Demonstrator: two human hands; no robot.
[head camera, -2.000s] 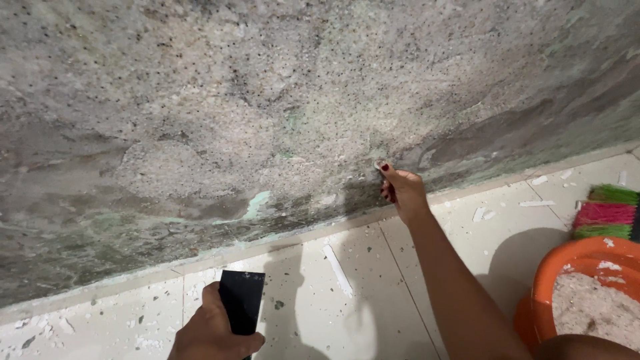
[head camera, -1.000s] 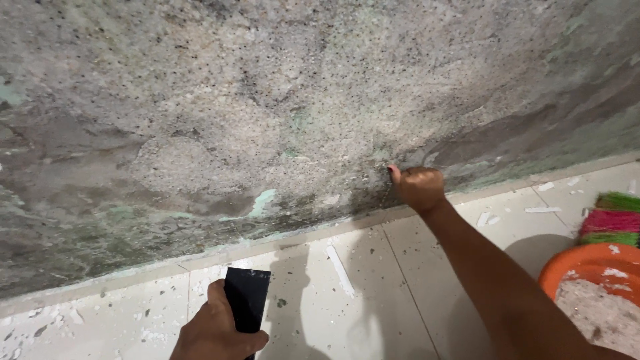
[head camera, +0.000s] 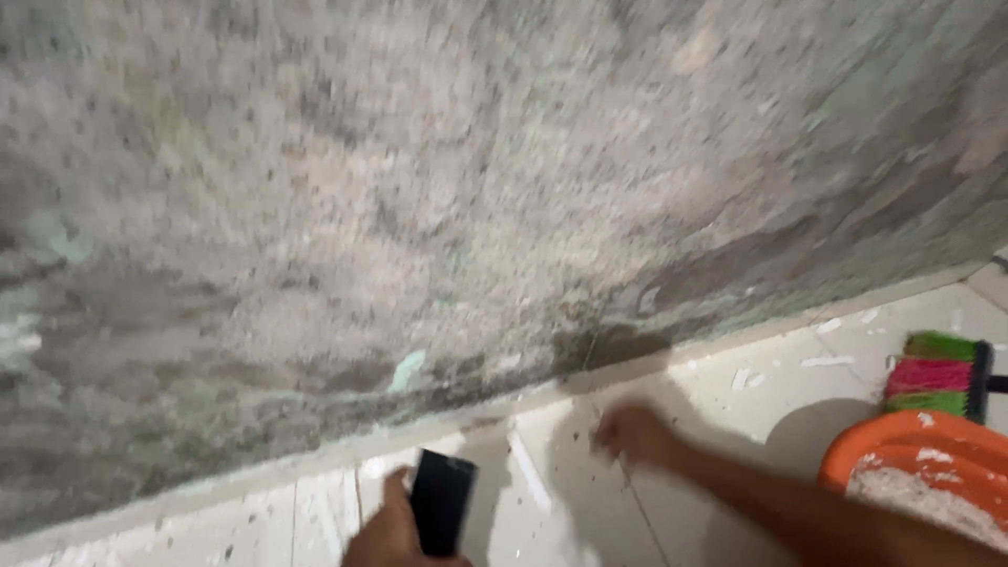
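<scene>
My left hand (head camera: 394, 524) grips a flat, dark rectangular object (head camera: 442, 502) at the bottom of the view, held above the tiled floor; its exact kind is unclear. Blurred by motion, my right hand (head camera: 638, 433) hangs in front of the floor near the foot of the wall. Its fingers look curled, and whether they hold anything cannot be told. The wall (head camera: 472, 197) fills the upper view, with rough, stained plaster in grey, pinkish and green patches. A pale green paint flake (head camera: 407, 370) shows low on it.
An orange plastic basin (head camera: 846, 449) holding whitish debris stands at the lower right. Behind it lies a broom head with green and pink bristles (head camera: 933, 374). White paint chips, including a long strip (head camera: 530, 470), lie scattered on the floor tiles (head camera: 732, 417).
My right hand has come away from the wall's lower part and moved down over the floor. My left hand still grips the dark object. The view has shifted somewhat.
</scene>
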